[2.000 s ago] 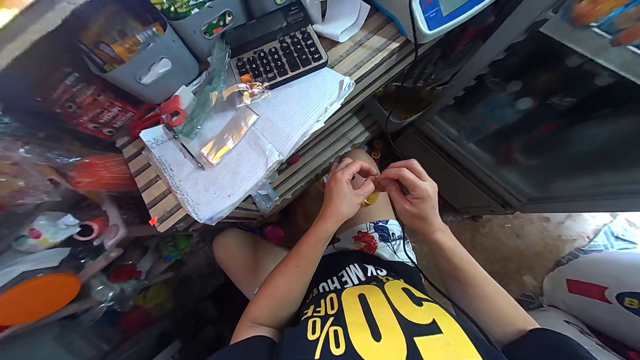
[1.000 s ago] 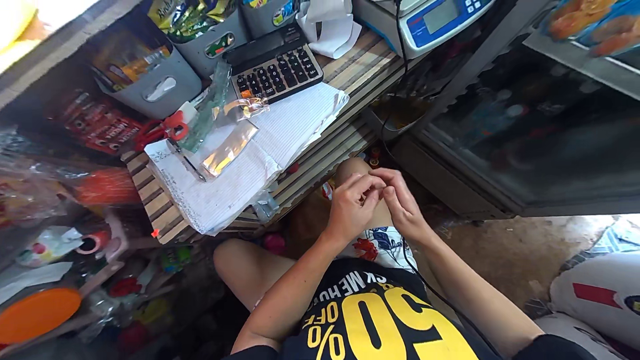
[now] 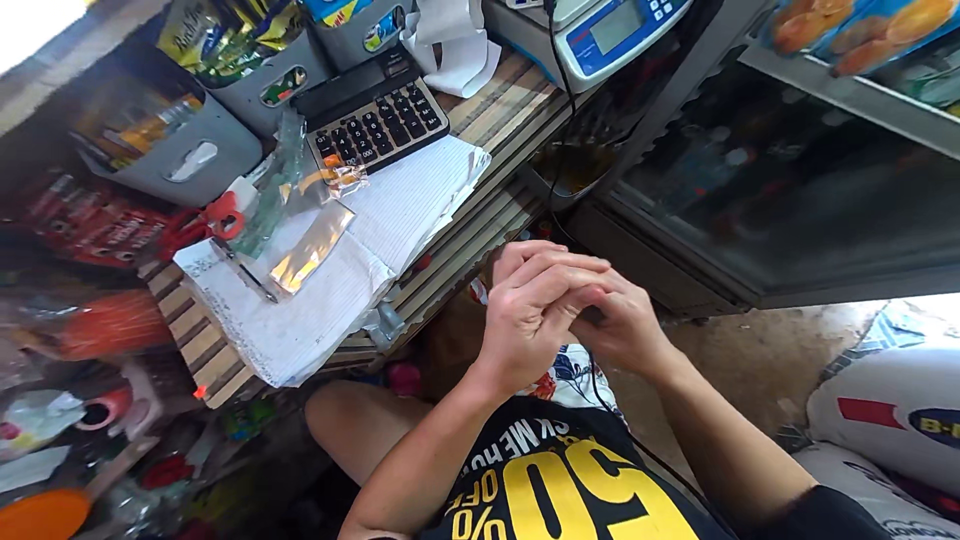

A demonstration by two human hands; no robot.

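My left hand (image 3: 529, 315) and my right hand (image 3: 626, 322) are together above my lap, with the left fingers lying over the right ones. Their overlap hides the palms and whatever may lie between them. A black cable (image 3: 556, 150) runs down behind the hands and over my shirt. Left of the hands, an open ruled notebook (image 3: 409, 195) lies on a slatted wooden table (image 3: 214, 352). On its pages rest a pen (image 3: 246, 271) and a shiny foil packet (image 3: 313, 247). Red-handled scissors (image 3: 217, 217) are by its upper left edge, next to a black calculator (image 3: 382, 120).
Gray bins (image 3: 172, 154) of packets stand behind the notebook. A digital scale (image 3: 600, 37) sits at the table's far end beside curled white paper (image 3: 454, 45). A glass-fronted cabinet (image 3: 750, 180) is on the right, with white printed sacks (image 3: 885, 397) below. Mixed goods crowd the left side.
Two seconds ago my hands were slightly apart with fingertips pinched close together; now they overlap, fingers folded over one another. Items on the table have stayed put.
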